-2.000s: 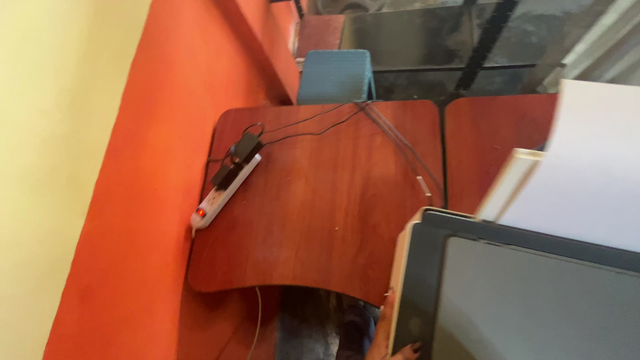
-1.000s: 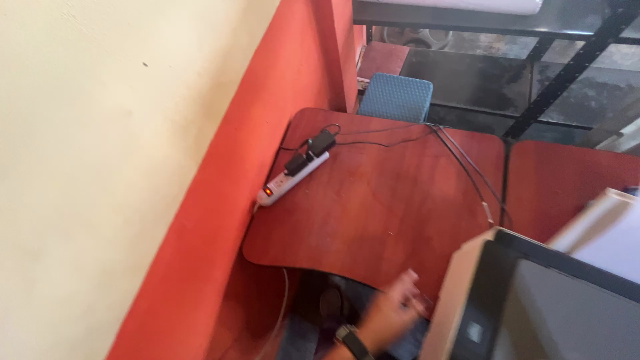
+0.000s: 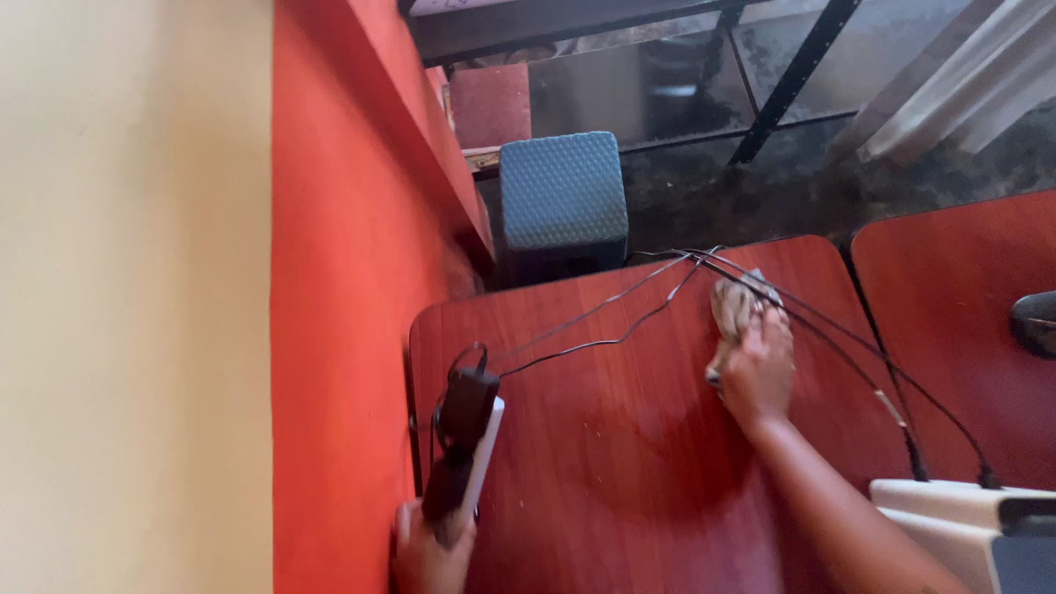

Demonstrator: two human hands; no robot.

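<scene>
My left hand (image 3: 436,544), at the bottom left, grips the near end of a white power strip (image 3: 484,454) that carries black power adapters (image 3: 470,404). The strip is tilted up at the left edge of a reddish-brown wooden table (image 3: 610,445). My right hand (image 3: 759,371) presses a crumpled greyish cloth (image 3: 734,309) on the tabletop near its far edge. Thin black cables (image 3: 594,342) run from the adapters to the far edge, and others pass over or beside the cloth toward a white device (image 3: 940,503) at the lower right.
An orange wall (image 3: 355,330) borders the table's left side. A blue woven-patterned stool (image 3: 563,194) stands beyond the far edge. At the right, a second table (image 3: 973,272) holds a dark rounded object (image 3: 1035,323). Black metal shelving (image 3: 796,78) stands behind.
My left hand has come onto the power strip, which now stands more upright. My right hand is now on the far part of the table with a cloth. The view has shifted closer to the table.
</scene>
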